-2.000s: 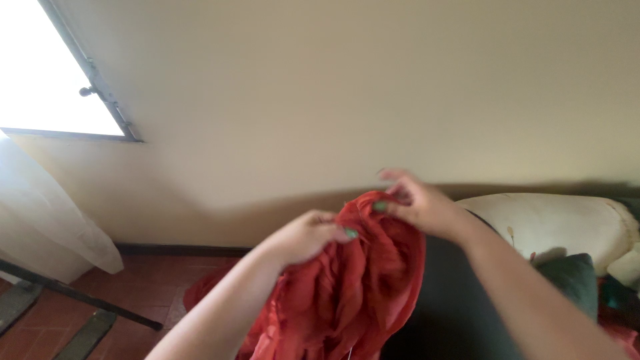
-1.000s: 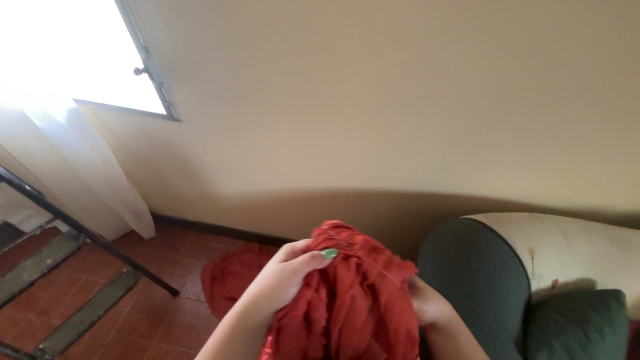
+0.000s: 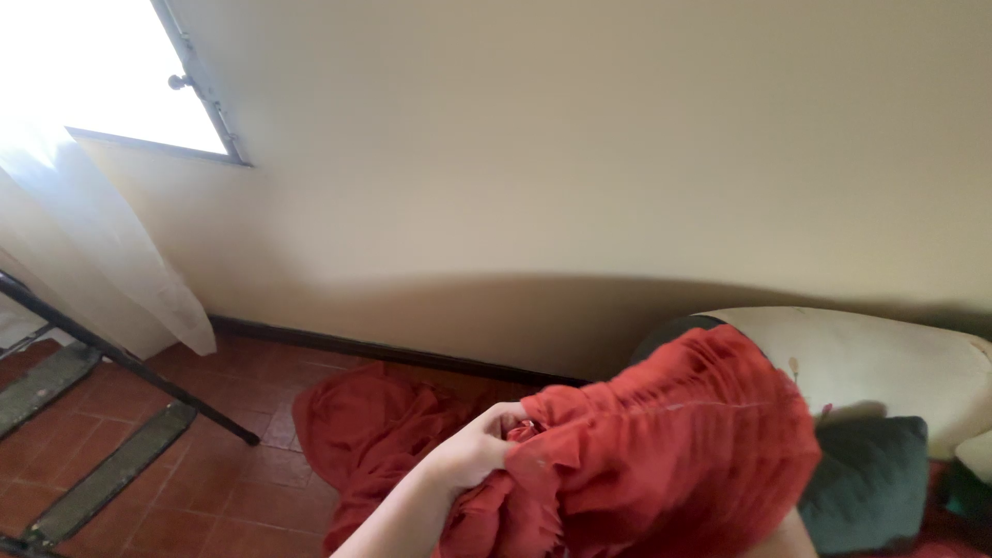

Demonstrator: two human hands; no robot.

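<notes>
A large red gathered fabric (image 3: 666,434) hangs bunched between my hands in the lower middle of the head view, with a seam line running across its upper part. My left hand (image 3: 484,446) grips the fabric's left end, its fingers partly tucked into the folds. The fabric covers my right hand; only a bit of that forearm shows at the bottom edge, under the right part of the cloth. More red fabric (image 3: 372,434) lies on the tiled floor to the left, behind my left forearm.
At the left stands a metal stepladder (image 3: 116,473) beside a sheer white curtain (image 3: 132,256) and a bright window (image 3: 108,70). A cream sofa (image 3: 868,356) with a dark green cushion (image 3: 868,480) is at the right. A beige wall (image 3: 542,170) spans the back.
The bunched fabric has been spread out toward the right, over part of the dark rounded sofa arm. My right hand, visible earlier at the cloth, is now hidden beneath it. My left hand still grips the fabric.
</notes>
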